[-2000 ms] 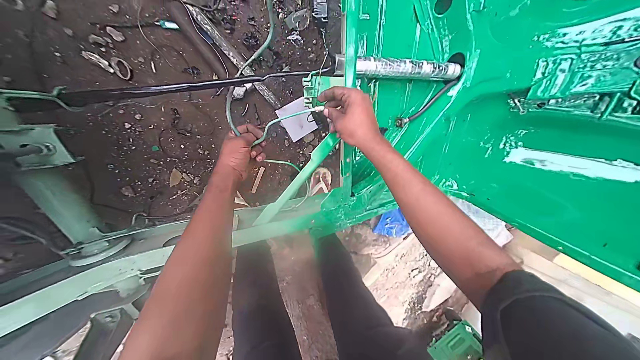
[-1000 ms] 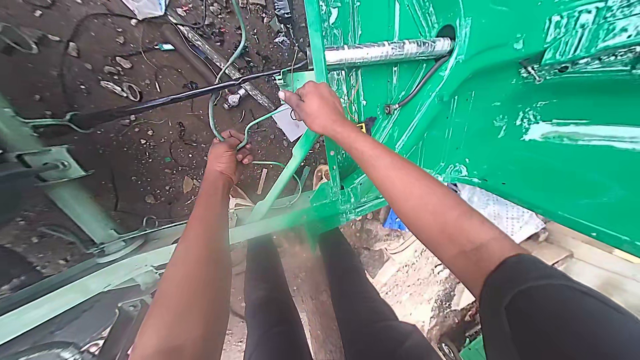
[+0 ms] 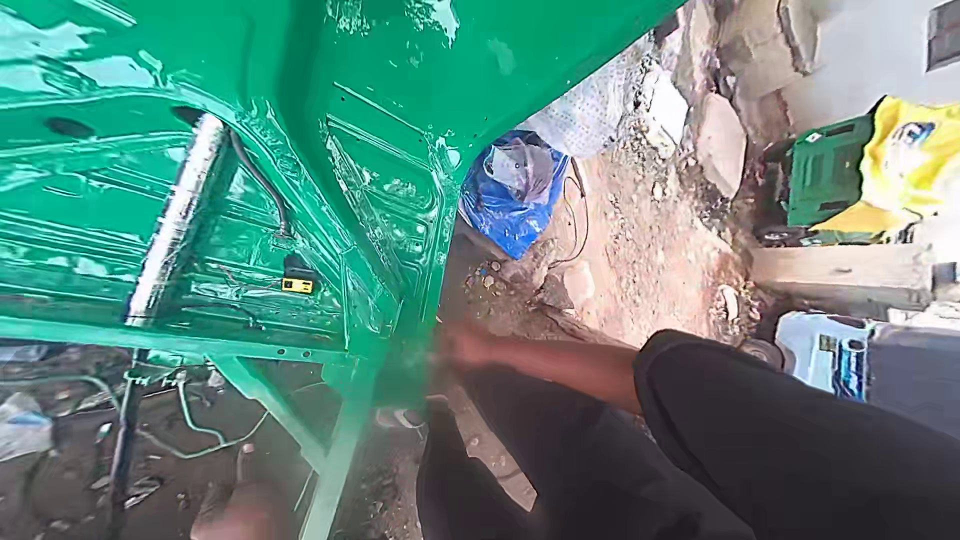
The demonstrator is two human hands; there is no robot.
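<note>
My right hand [image 3: 461, 345], blurred, is beside the corner of the green-painted metal body panel [image 3: 405, 322]; its fingers cannot be made out. Low in the view, my left hand [image 3: 236, 514] is blurred, near the ground left of the green diagonal brace [image 3: 274, 412]; what it holds, if anything, cannot be told. A thin green metal line [image 3: 196, 427] hangs bent by a bracket below the frame rail. The foil-wrapped tube [image 3: 176, 221] crosses the panel, and a small yellow and black device [image 3: 298, 285] lies on the panel to its right.
A blue plastic bag [image 3: 510, 217] with a cap-like item on it lies on the dirt beyond the panel. At the right are a green case [image 3: 829, 169], yellow cloth [image 3: 911, 157], a wooden plank [image 3: 840, 270] and a light blue container [image 3: 817, 345]. Stones lie about.
The view has swung far to the right. My right hand has left the bracket and the thin green line, where it was a second ago, and is now by the panel's corner.
</note>
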